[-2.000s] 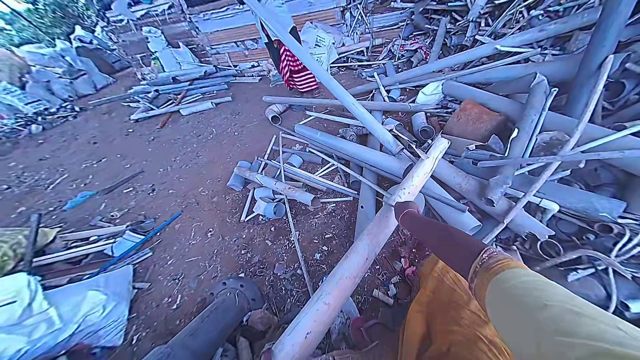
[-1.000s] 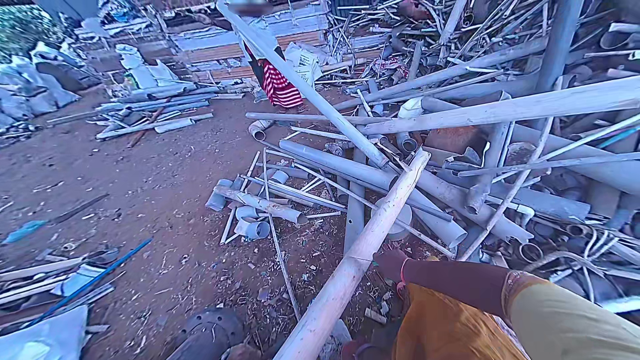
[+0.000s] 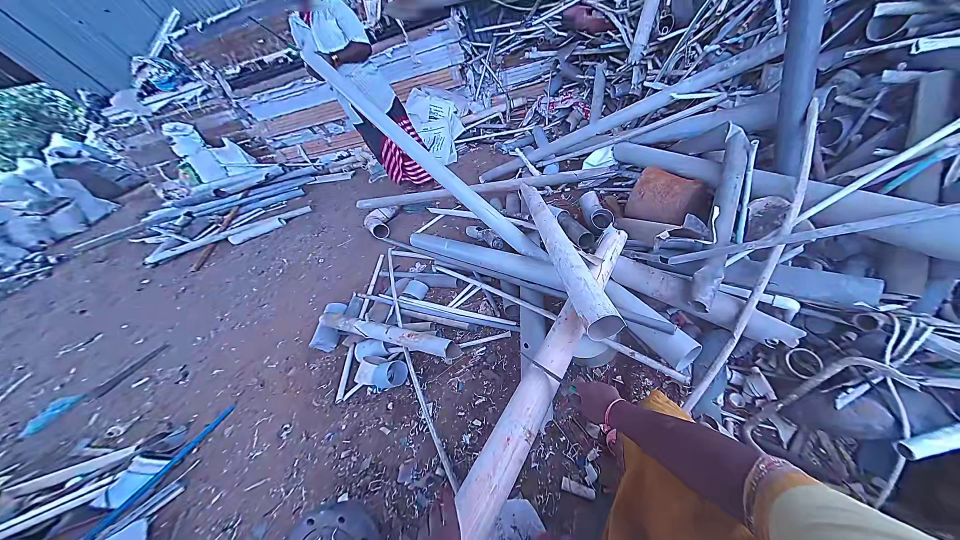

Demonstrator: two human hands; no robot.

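Note:
A long whitish plastic pipe (image 3: 517, 420) slants from the bottom edge to the scrap pile. My right hand (image 3: 596, 401), with a pink band at the wrist, is just right of it, blurred and curled. From it a thin dark blade-like tool (image 3: 541, 369) appears to reach across the pipe; its handle is hidden. A brownish blurred shape (image 3: 442, 519) at the bottom edge, left of the pipe, may be my left hand; its grip cannot be made out. A shorter white pipe (image 3: 571, 266) crosses over the far end of the long one.
A person (image 3: 349, 67) stands at the back near a long grey pipe (image 3: 435, 165). Scrap pipes (image 3: 750, 187) are heaped at right; cut pieces (image 3: 405, 337) lie left of the long pipe. A blue rod (image 3: 169, 469) and white sacks (image 3: 45, 202) are at left.
My right hand, on the long pipe two seconds ago, is now beside it. The shorter white pipe now crosses the long pipe's far end. The view has tilted up and left.

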